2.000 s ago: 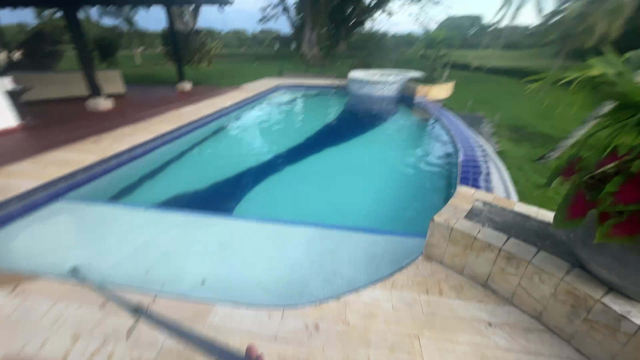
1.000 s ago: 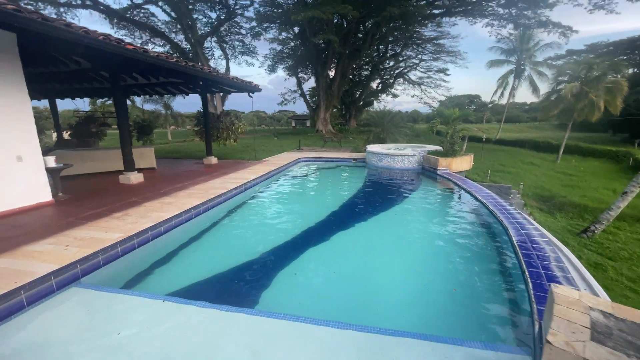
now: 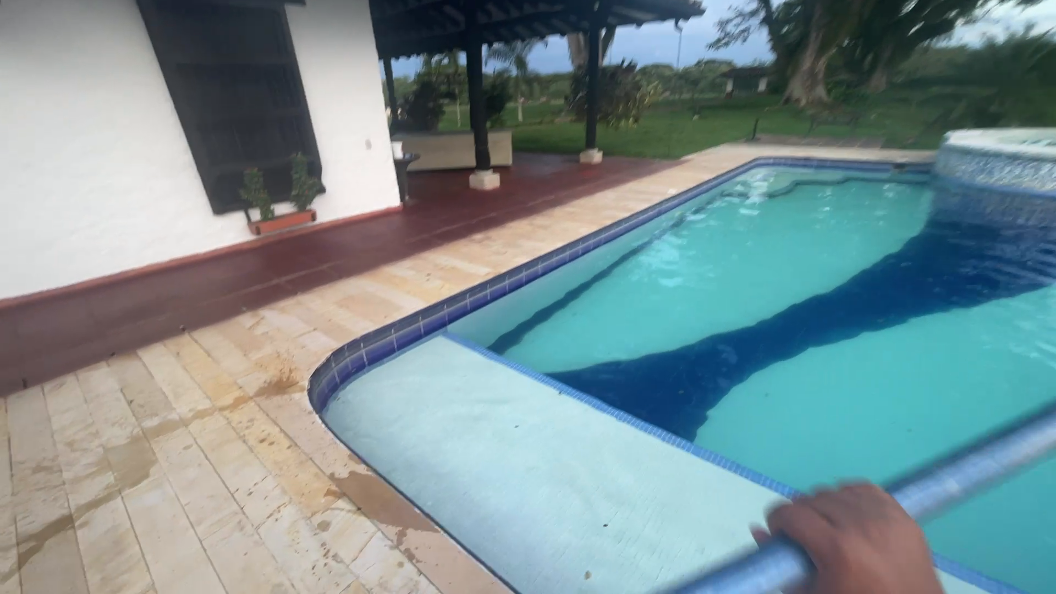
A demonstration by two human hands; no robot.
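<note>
At the lower right of the head view, my right hand (image 3: 858,540) is closed around a blue metal pole (image 3: 982,466). The pole slants from the bottom edge up to the right edge, blurred, above the swimming pool. Beneath it lies the pool's pale shallow ledge (image 3: 528,462), with a few small dark specks on it. Turquoise water (image 3: 792,280) with a dark blue band spreads beyond the ledge. Both ends of the pole are out of frame. My left hand is not in view.
Dark blue tile (image 3: 495,289) edges the pool, beside stone paving (image 3: 165,462) with wet patches. A red floor (image 3: 330,264) runs along a white wall (image 3: 74,148) with a planter (image 3: 282,221). Posts hold up a roof; a round mosaic basin (image 3: 998,161) stands far right.
The view has swung left and down since a second ago. My hand and the pole, both absent from that frame, now show at the lower right.
</note>
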